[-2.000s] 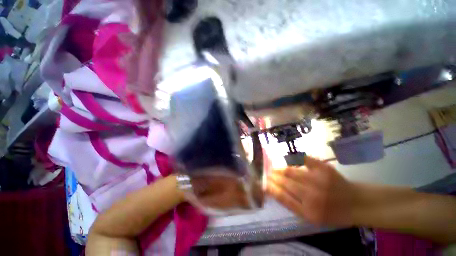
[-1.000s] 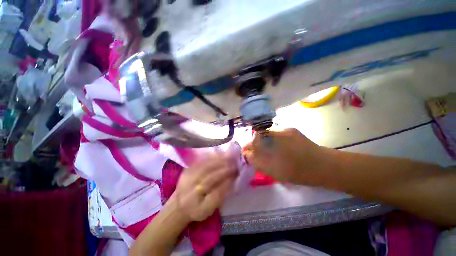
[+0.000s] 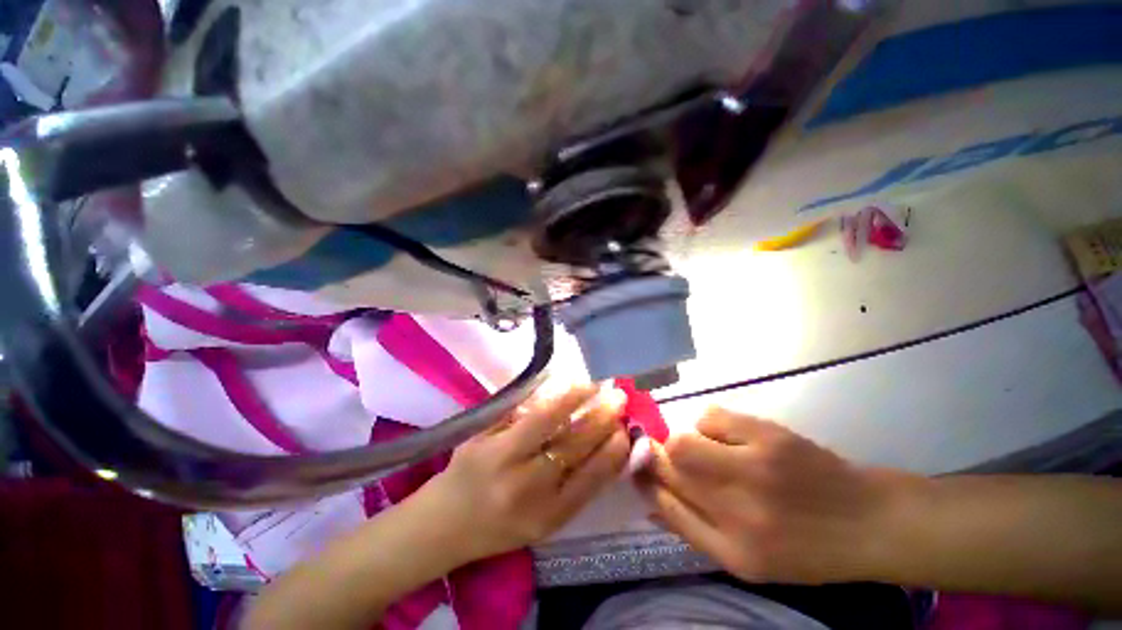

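The pale lilac-white cloth with pink bands (image 3: 265,382) lies left of the needle area, partly behind the chrome loop, and hangs toward the lap. A small bright pink-red piece of the cloth (image 3: 642,411) shows between my hands, just below the grey-white knob (image 3: 634,326). My left hand (image 3: 541,462), with a ring, holds the cloth near this piece. My right hand (image 3: 763,492) pinches its right edge with the fingertips. The needle and presser foot are hidden behind the knob.
The white machine head (image 3: 492,111) fills the top. The chrome guard loop (image 3: 283,474) curves large across the left. A yellow handle (image 3: 789,238) and pink thread scraps (image 3: 880,230) lie on the bed. A tan printed piece (image 3: 1098,250) is at the right edge.
The view has moved closer to the machine head, so the chrome loop looks larger. My right hand has moved down and away from the knob, and the pink-red piece now shows between both hands.
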